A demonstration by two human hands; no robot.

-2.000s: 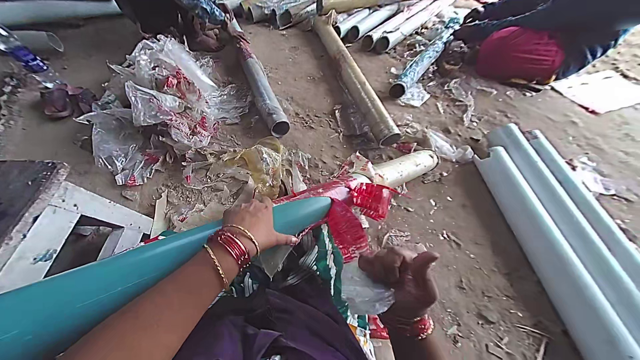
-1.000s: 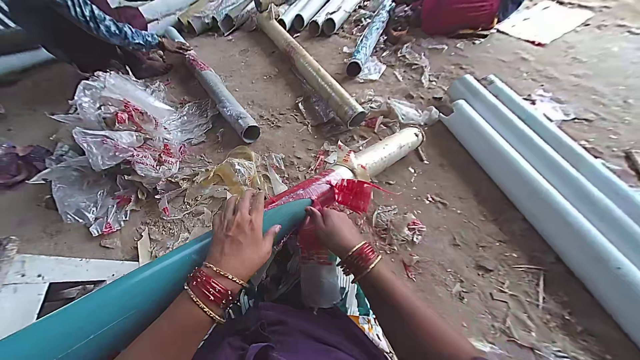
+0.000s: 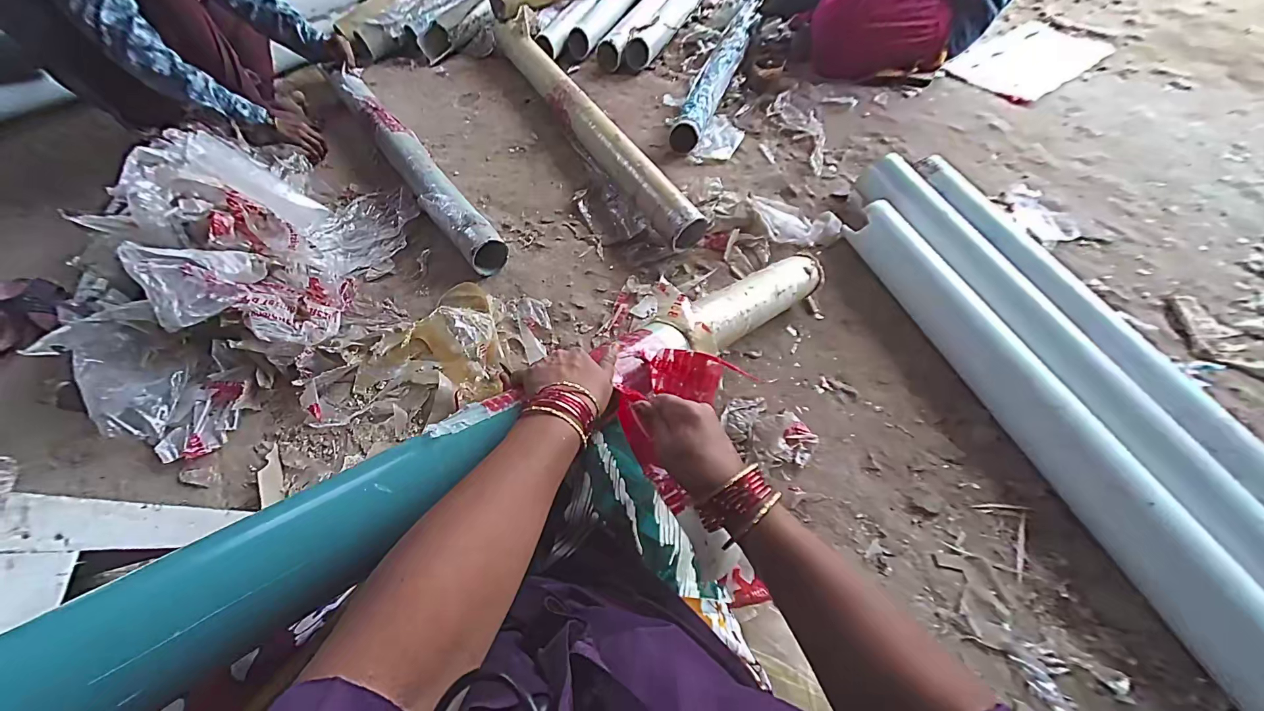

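A long teal pipe (image 3: 276, 563) runs from the lower left toward the middle, its far part wrapped in clear and red printed plastic film. A cream tube (image 3: 755, 301) lies in line beyond it. My left hand (image 3: 573, 385) rests on top of the wrapped part, fingers partly curled over it; their underside is hidden. My right hand (image 3: 686, 439), just right of the pipe, pinches a strip of red plastic film (image 3: 681, 373) that stands off the pipe. Part of the film hangs down below my right hand. Both wrists carry red and gold bangles.
Pale blue pipes (image 3: 1047, 395) lie on the ground at right. Crumpled plastic film (image 3: 227, 267) is heaped at left, near a person's hand (image 3: 296, 128) and a grey pipe (image 3: 434, 188). A tan pipe (image 3: 612, 138) lies ahead. White boards (image 3: 109, 521) are at lower left.
My left hand has moved forward along the pipe onto the film-wrapped part. My right hand, lower and apart from the pipe two seconds ago, is now at the red film. The view has shifted.
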